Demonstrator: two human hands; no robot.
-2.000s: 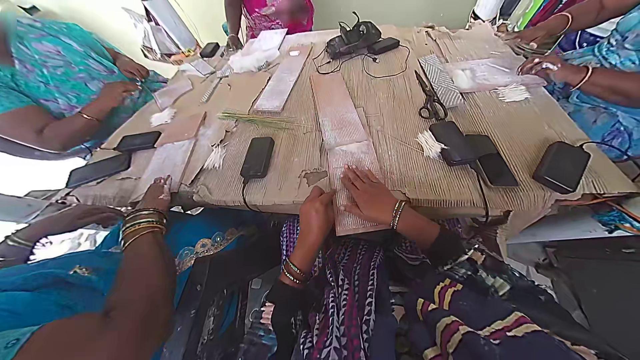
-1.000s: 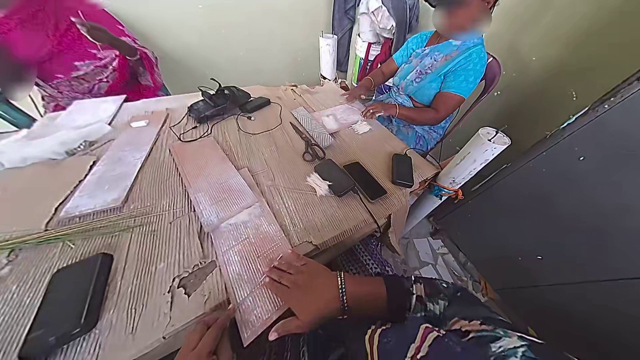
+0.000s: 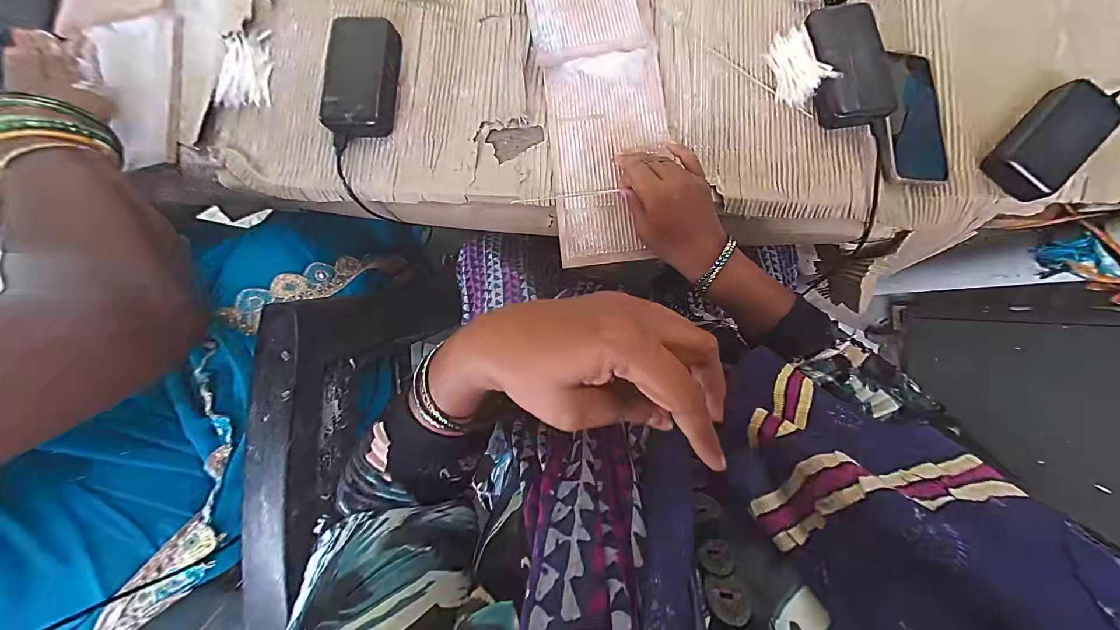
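Note:
A long, whitish-pink ribbed board (image 3: pixel 604 131) lies on the cardboard-covered table and juts past its front edge. My right hand (image 3: pixel 669 197) rests on the board's right side, its fingertips beside a thin pale stick (image 3: pixel 582 194) that lies across the ribs; whether they grip the stick cannot be told. Above my lap hangs my left hand (image 3: pixel 604 363), off the board, with its fingers bent and pointing down to the right. Nothing shows between those fingers, though the palm side is partly hidden.
A black power adapter (image 3: pixel 360 77) and a bundle of white sticks (image 3: pixel 245 70) lie left of the board. To its right are another white bundle (image 3: pixel 798 68), a black adapter (image 3: pixel 850 66), a phone (image 3: pixel 916 118) and another black box (image 3: pixel 1050 140). A neighbour's bangled arm (image 3: pixel 87 262) reaches in at left.
My left hand has left the board's near end and is now above my lap. My right hand stays at the board. The view has swung down and to the left.

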